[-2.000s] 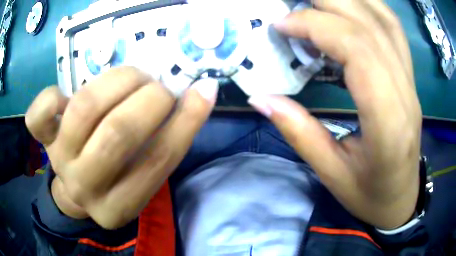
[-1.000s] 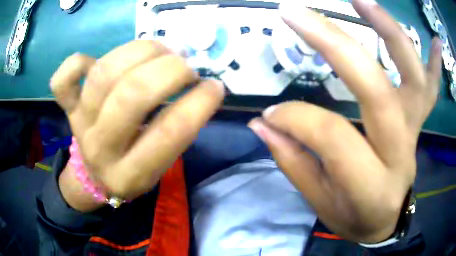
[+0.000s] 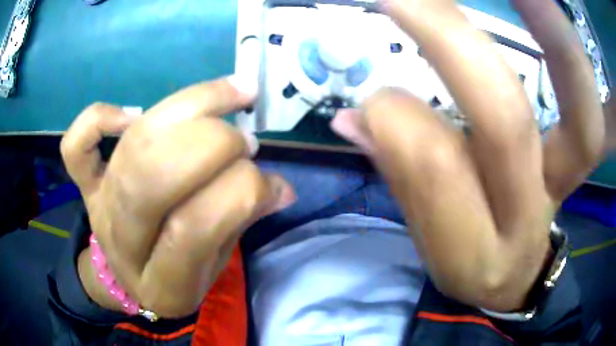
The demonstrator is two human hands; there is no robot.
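Observation:
The pale three-ring panel (image 3: 419,64) lies at the bench's front edge, its left end in view. One ring seat (image 3: 336,57) shows a rounded centre tongue, with a small dark, shiny contact (image 3: 329,106) below it. My left hand (image 3: 169,182) is curled at the panel's left end, two fingertips on or beside its edge, the thumb away from it. My right hand (image 3: 466,169) is over the panel's right part, blurred, fingers spread. Its thumb and a bent finger are close beside the contact; whether they pinch anything is hidden.
A narrow silver strip (image 3: 15,47) lies at the far left of the green bench (image 3: 135,47). Another strip (image 3: 592,51) lies at the far right. A dark round edge is cut off at the top left. My lap is below the bench edge.
The panel has shifted right in view over both seconds. My left hand has moved from the ring's contact to the panel's left end. My right thumb and finger have come up to the contact.

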